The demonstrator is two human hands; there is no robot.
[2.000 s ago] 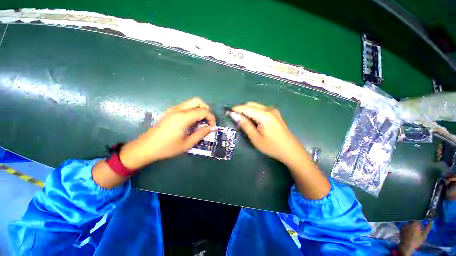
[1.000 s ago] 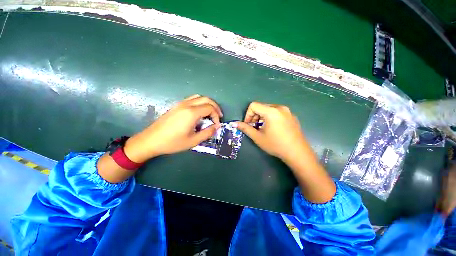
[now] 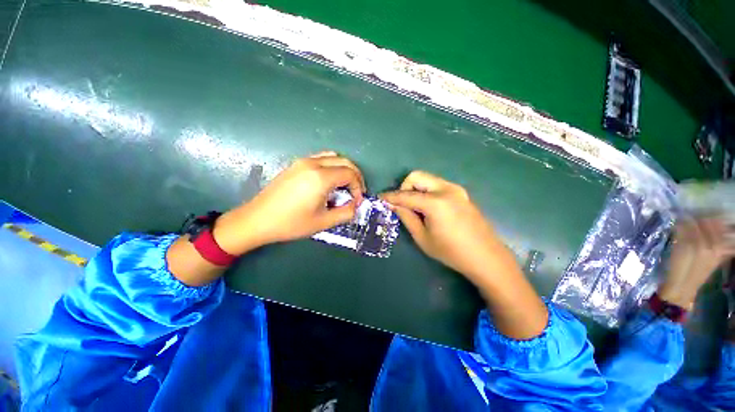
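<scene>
An open phone assembly [image 3: 375, 231] lies on the dark-green bench mat, its dark board end showing to the right with small silver spots. My left hand [image 3: 310, 198] holds it, its fingers bent over the phone's left part and hiding much of it. My right hand [image 3: 439, 216] is at the phone's upper right corner, thumb and forefinger brought together there. Whether a tiny part or tool is between those fingertips cannot be told. A red wrist strap [image 3: 213, 246] with a dark clasp is on my left wrist.
A clear plastic bag [image 3: 616, 256] with dark strips and a white label lies at right. Another person's hand [image 3: 695, 256] reaches in beside it, blurred. A waiting phone [image 3: 623, 92] lies on the green belt beyond the worn white edge [image 3: 483, 100]. A pale wrapped post stands at right.
My right hand has come in from beside the phone to its upper right corner, fingertips now together. My left hand stays on the phone. The other person's hand has moved in beside the bag.
</scene>
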